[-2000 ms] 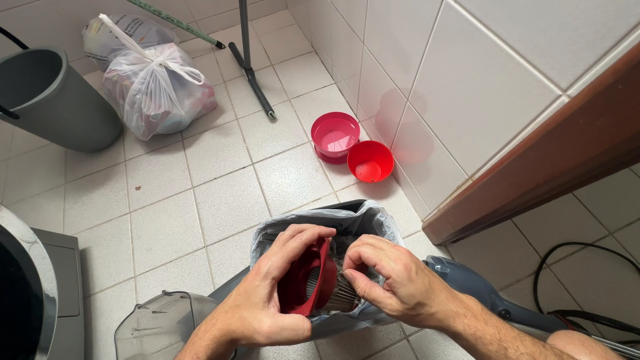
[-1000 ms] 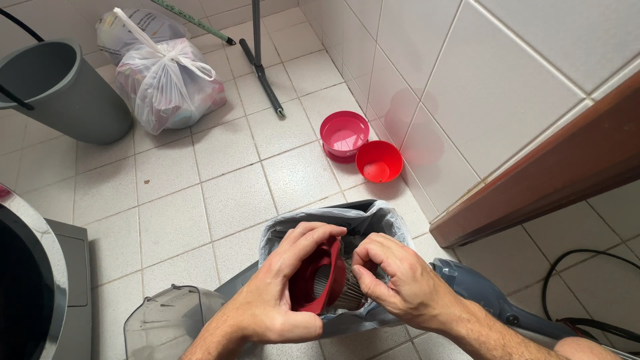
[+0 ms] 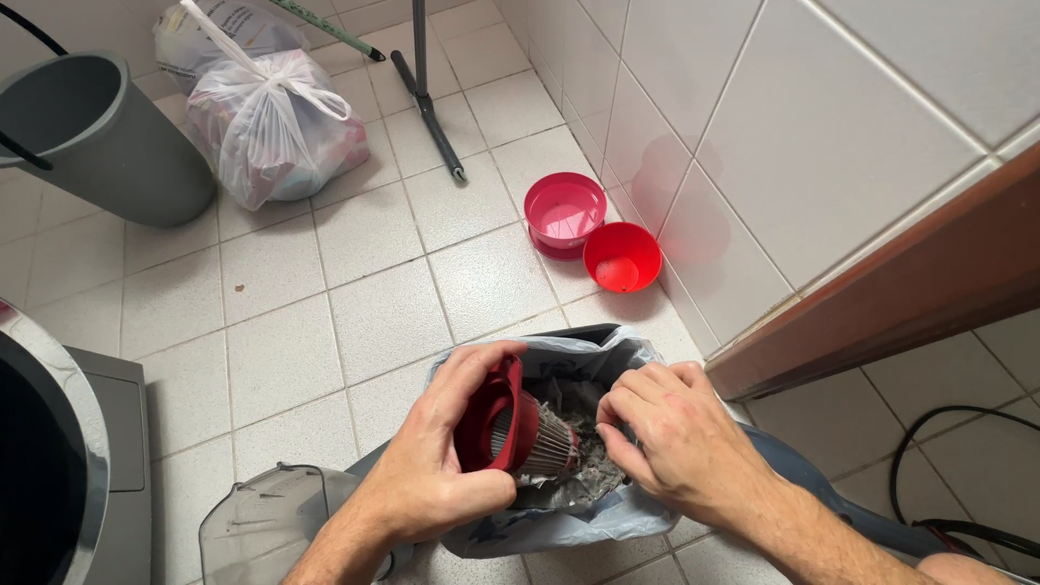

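My left hand (image 3: pixel 431 447) grips the red plastic frame of a pleated vacuum cleaner filter (image 3: pixel 548 439), held tilted over a waste bin lined with a plastic bag (image 3: pixel 561 532). The filter's narrow end points right, toward clumps of grey dust and lint (image 3: pixel 597 467) in the bin. Just right of the filter, my right hand (image 3: pixel 666 431) has its thumb and fingertips close together, apart from the pleats. Whether lint is pinched between those fingertips cannot be told. A transparent vacuum dust container (image 3: pixel 264 528) lies at the lower left, partly behind my left forearm.
Pink (image 3: pixel 565 211) and red bowls (image 3: pixel 623 258) stand by the tiled wall. A grey bucket (image 3: pixel 154 154), a tied plastic bag (image 3: pixel 276 138) and a dark pole with a crossbar (image 3: pixel 431 122) are farther back. A blue-grey vacuum body (image 3: pixel 800 471), black cable (image 3: pixel 898 455) and brown door frame (image 3: pixel 877 268) lie right.
My right hand has moved right, away from the filter's pleats, which its fingers were at before. My left hand keeps its hold on the red frame.
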